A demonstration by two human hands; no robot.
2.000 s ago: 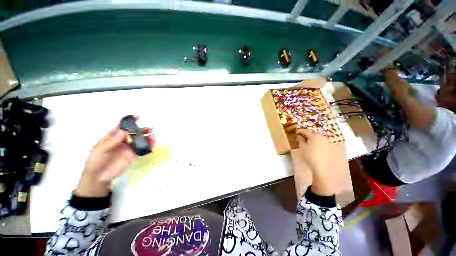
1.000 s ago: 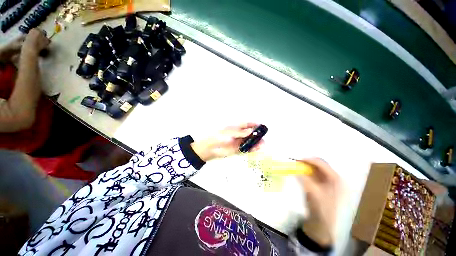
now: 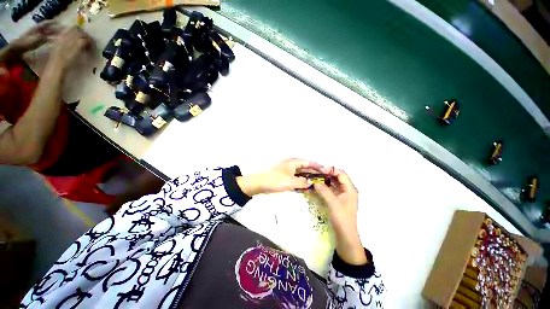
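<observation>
My left hand holds a small black housing above the white bench surface. My right hand is against the same housing, its fingers on a yellow battery that shows at the housing's opening. The fingers hide most of both parts. The open brown battery box stands at the lower right, with yellow cells and a red-white tangle of leads in it. A heap of black housings lies at the upper left, some with pale gold bits.
The green conveyor runs behind a metal rail and carries spaced filled units. A neighbour's hands and arms are at the far left, beside cardboard. Small dark specks lie on a yellowish patch below my hands.
My right hand has come left from near the battery box with the yellow battery and now meets my left hand at the housing. The filled units sit further right and lower in view.
</observation>
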